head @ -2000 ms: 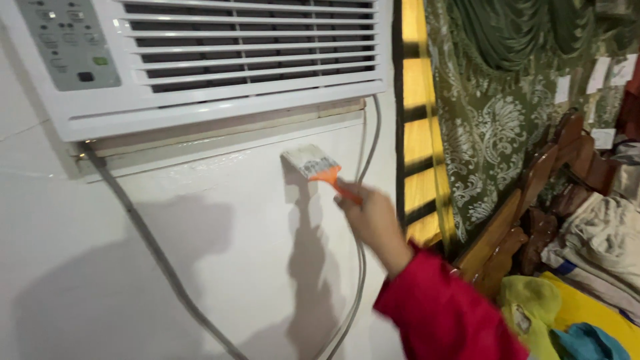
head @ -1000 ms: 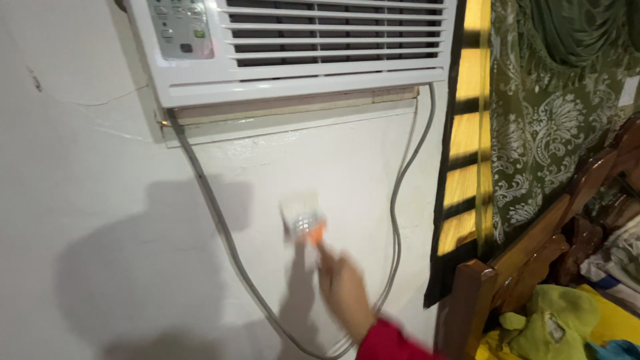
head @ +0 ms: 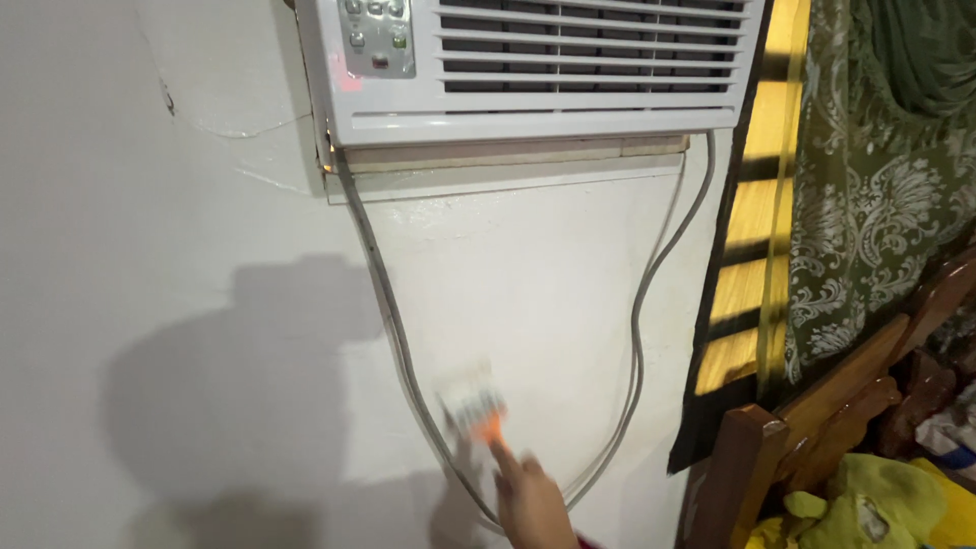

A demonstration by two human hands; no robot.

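My right hand grips the orange handle of a flat paintbrush, which is blurred. Its pale bristles point up and to the left and lie at the white wall, between the two sides of a hanging grey cable. Above is a white window air conditioner, with the cable looping down from under both its ends. The lower part of the loop passes behind my hand. Of my left hand nothing shows.
Right of the wall panel stands a window with yellow panes and dark bars. Beside it hangs a green patterned curtain. A carved wooden headboard and yellow-green cloth fill the lower right. The wall has a crack at upper left.
My right hand has moved the brush down the wall, from just under the air conditioner to low inside the cable loop. The view has shifted left.
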